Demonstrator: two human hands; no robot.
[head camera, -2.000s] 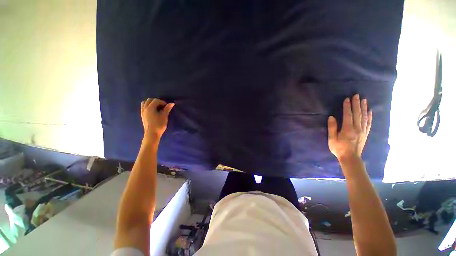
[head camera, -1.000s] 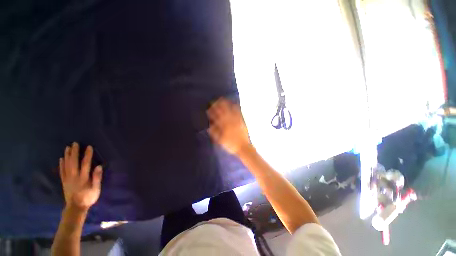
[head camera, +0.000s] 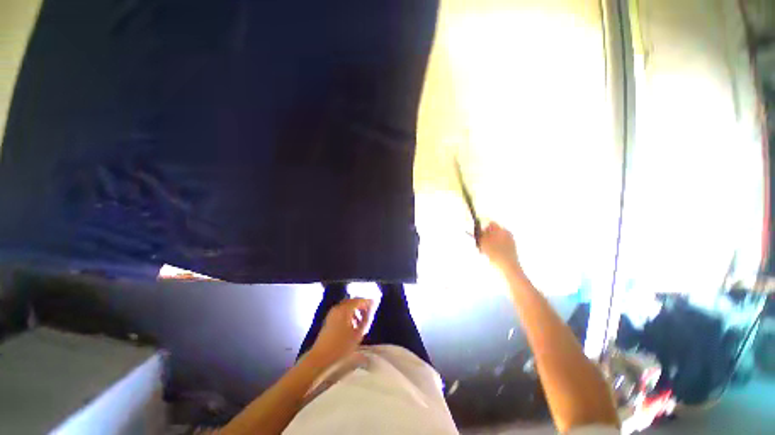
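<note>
The dark navy fabric (head camera: 255, 127) lies over the cutting table and reaches its front edge, with small wrinkles at the lower left. My right hand (head camera: 497, 244) is shut on the tailor's shears (head camera: 466, 194), right of the fabric. The blades point away from me and the handles are hidden in the fist. My left hand (head camera: 351, 321) is in front of my body, below the fabric's front edge, fingers curled. Whether it holds anything cannot be told.
The pale cutting table (head camera: 527, 110) shows right of the fabric, in strong glare. A long metal rail (head camera: 626, 127) runs across it. A white and red unit (head camera: 650, 395) is at the lower right. A grey box-like surface (head camera: 81, 374) stands at the lower left.
My right hand has left the fabric and taken hold of the shears from the table. My left hand has come off the fabric to in front of my body. The view has shifted.
</note>
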